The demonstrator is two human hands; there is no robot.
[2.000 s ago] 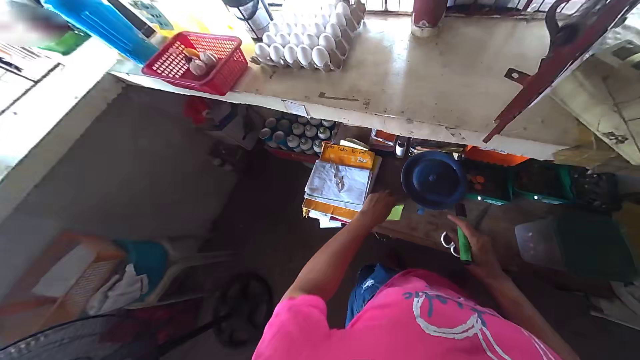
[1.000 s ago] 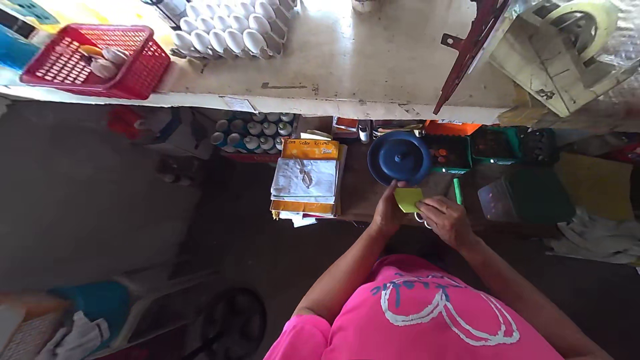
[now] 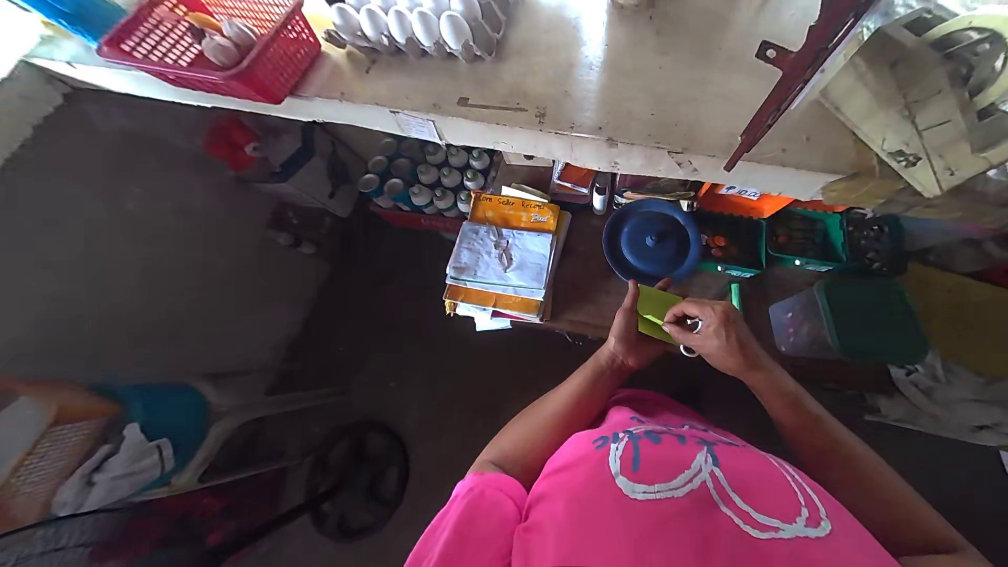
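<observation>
My left hand (image 3: 631, 335) holds a small yellow-green paper pad (image 3: 657, 313) by its left side, just below a round blue lid (image 3: 652, 240). My right hand (image 3: 718, 335) is at the pad's right side, its thumb and finger pinching a small light-green piece on it. White scissor handles (image 3: 690, 339) show beside the right fingers; the rest of the scissors is hidden. A thin green object (image 3: 735, 296) lies just above the right hand. To the left is a stack of papers and envelopes (image 3: 504, 256).
Bottles (image 3: 429, 177) stand in a crate under the counter (image 3: 567, 94). The counter holds a red basket (image 3: 260, 79) and an egg tray (image 3: 425, 31). Green bins (image 3: 807, 236) and a green-lidded container (image 3: 874, 319) are at right. A fan (image 3: 358, 480) stands lower left.
Two seconds ago my hands were apart, the right one at a green-handled object and the scissors. They have come together at the yellow-green pad. The view has shifted.
</observation>
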